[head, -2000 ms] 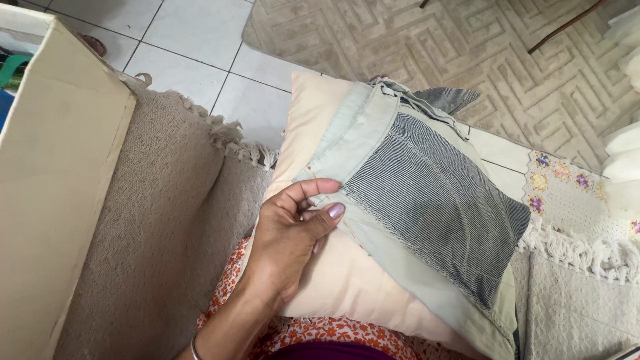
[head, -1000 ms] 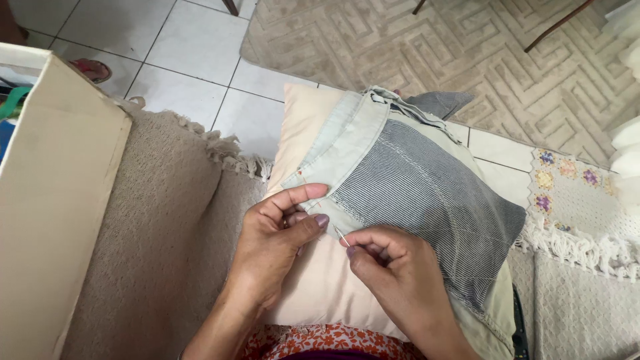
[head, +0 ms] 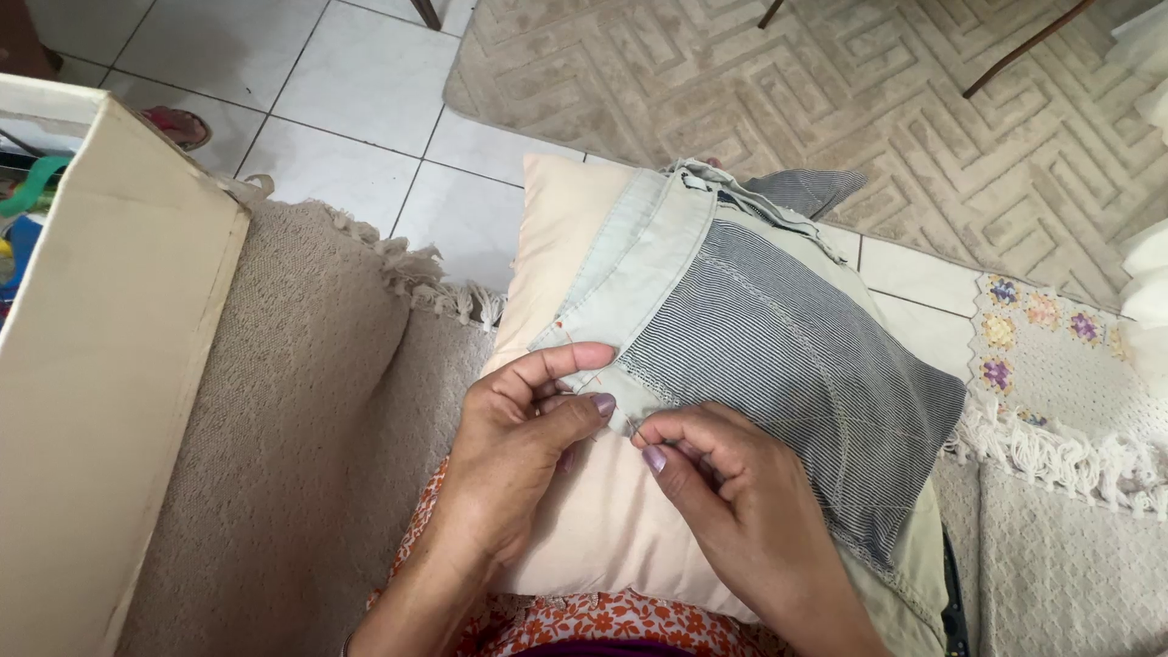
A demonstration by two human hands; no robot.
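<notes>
A pale green garment point(head: 625, 265) with a striped blue-and-white fabric panel point(head: 776, 356) lies over a peach cushion point(head: 620, 538) on my lap. My left hand point(head: 529, 438) pinches the garment's edge between thumb and index finger at the panel's left corner. Just right of it, my right hand point(head: 730, 493) holds a thin sewing needle point(head: 633, 426) between thumb and index finger, its tip at the pale cloth. Short reddish thread marks show on the cloth near my left fingers. How far the needle enters the fabric cannot be told.
At the left stands an open cream box point(head: 128, 365) with coloured items inside. Fringed beige covers point(head: 301, 438) lie on both sides of the cushion. Beyond are white floor tiles point(head: 347, 164), a patterned rug point(head: 730, 82), thin furniture legs and a crocheted flowered cloth point(head: 1049, 347).
My right hand, out of view two seconds ago, has come in from below to the cloth's edge beside my left hand, with the needle. My left hand keeps its pinch on the cloth.
</notes>
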